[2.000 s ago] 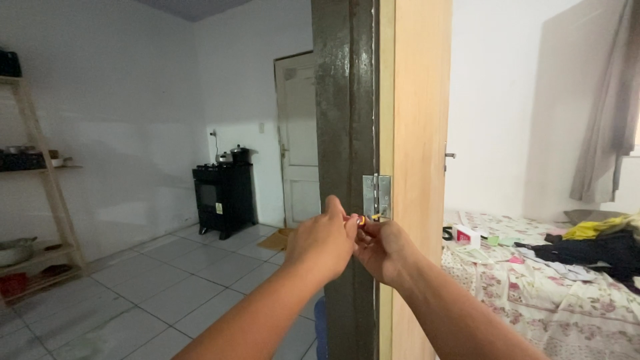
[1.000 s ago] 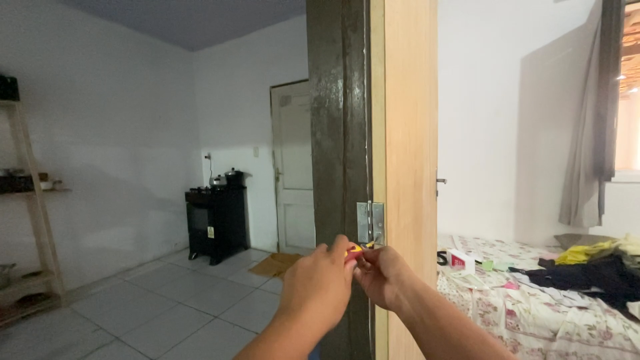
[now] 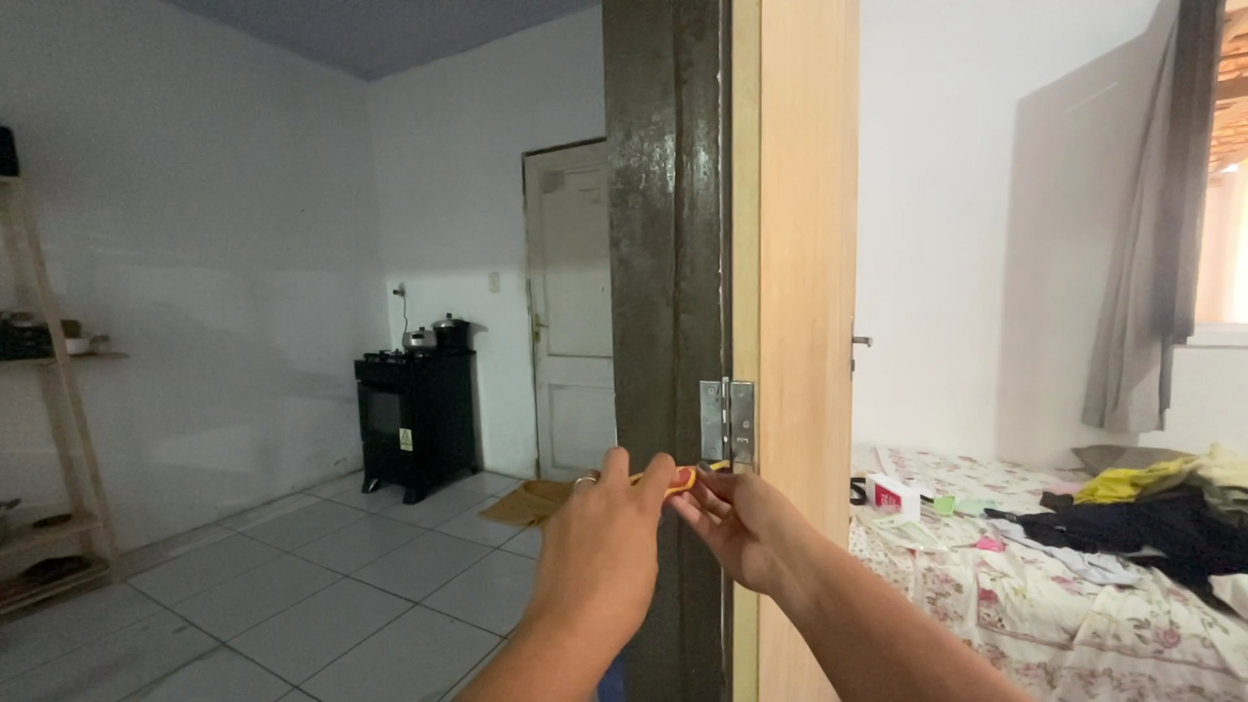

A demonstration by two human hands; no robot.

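A metal hinge (image 3: 726, 421) joins the dark door frame (image 3: 673, 234) to the edge of a light wooden door (image 3: 804, 244). Just below the hinge, my left hand (image 3: 606, 546) holds a small red and yellow tool (image 3: 682, 479), whose exact kind I cannot tell. A ring shows on a finger of that hand. My right hand (image 3: 746, 522) pinches at the tool's right end, close to the hinge's lower edge. A thin yellow part shows above its fingertips. The fingers hide much of the tool.
To the left, a black stove (image 3: 419, 419) with pots stands by the wall, near a closed white door (image 3: 575, 312). Wooden shelves (image 3: 73, 439) are at far left. A bed with a floral sheet (image 3: 985, 624) and clothes (image 3: 1141, 526) lies at right.
Both hands stay together just below the hinge, around the red and yellow tool. More of the tool shows between the fingers now, as the left hand's fingers are more raised.
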